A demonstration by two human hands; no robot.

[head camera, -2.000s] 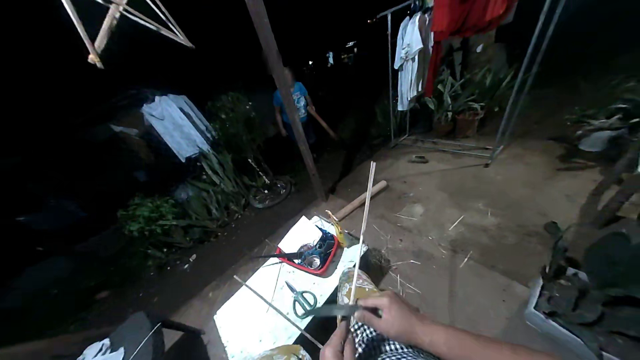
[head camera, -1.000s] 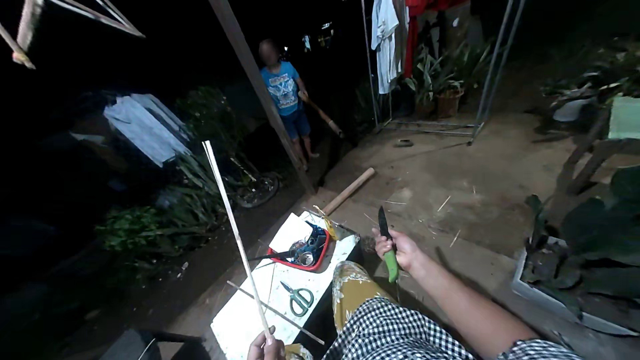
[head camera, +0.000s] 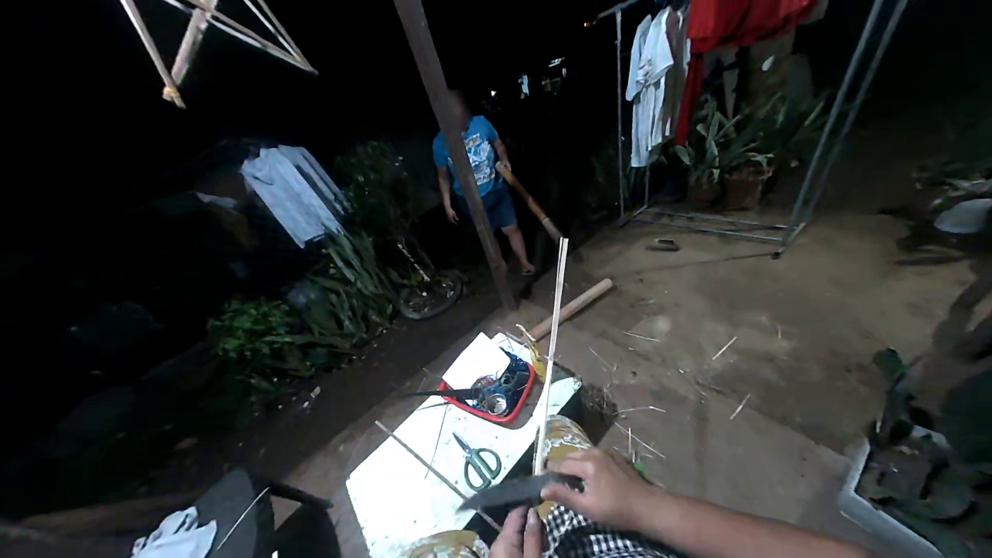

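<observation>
My right hand (head camera: 597,484) is closed on a knife (head camera: 511,493) whose dark blade points left, across the lower end of a thin split stick (head camera: 552,349). My left hand (head camera: 519,535), at the bottom edge, holds the low end of that stick just below the blade; part of the hand is out of view. The stick stands upright, its top slightly split. Left of the blade, green-handled scissors (head camera: 479,465) lie on a white board (head camera: 387,480), and a thin stick (head camera: 434,473) lies across it. A red tray (head camera: 511,418) of small items sits at the board's far end.
A thick wooden rod (head camera: 573,308) lies beyond the board. A person (head camera: 480,163) in a blue shirt holds a pole beside a wooden post (head camera: 457,139). A clothes rack (head camera: 713,221) stands behind. At right is a white planter (head camera: 883,504); at lower left, a dark stool (head camera: 240,511).
My right hand has brought the knife from the right back to the stick beside my left hand. The stick has swung from the left to nearly upright in front of me.
</observation>
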